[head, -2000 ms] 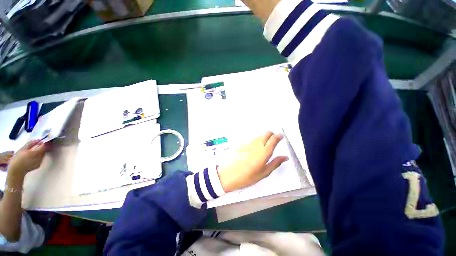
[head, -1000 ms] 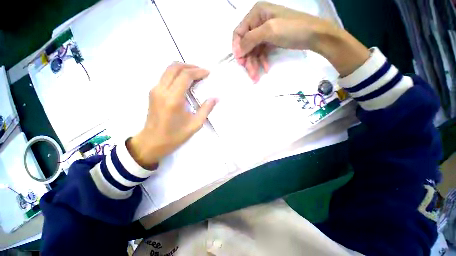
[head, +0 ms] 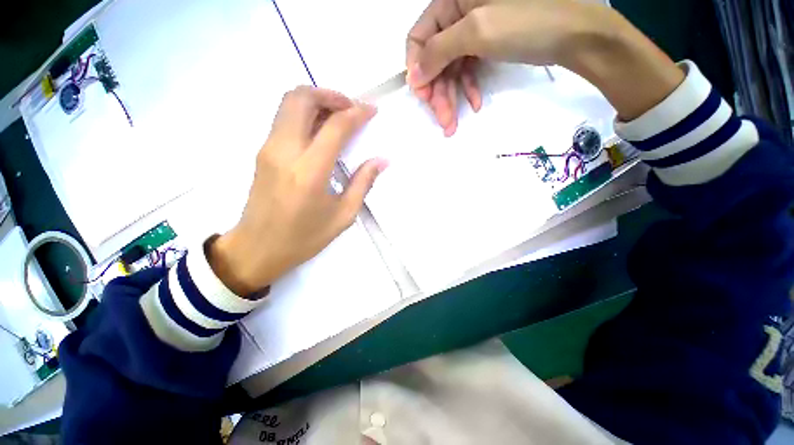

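A white panel (head: 470,182) lies angled at centre right, with a green circuit board (head: 583,186), a dark disc (head: 588,141) and thin wires at its right corner. My left hand (head: 300,187) is over the panel's left edge, thumb and fingers apart, nothing seen in it. My right hand (head: 461,52) is above the panel's upper part. Its thumb and index finger pinch the end of a thin pale grey strip (head: 384,88), which runs along the panel's upper edge towards my left fingertips. Its other fingers hang loose over the panel.
More white panels (head: 191,104) lie at left and top, with circuits at their corners. A white tape ring (head: 33,276) lies at far left beside another panel (head: 13,308). Greyboard (head: 283,375) shows under the panels. The dark green table edge is nearest me; packed sheets (head: 756,78) stand at right.
Since two seconds ago, my right hand has come down from the top to the right panel. In the last second both hands have barely moved; more of the grey strip shows between them.
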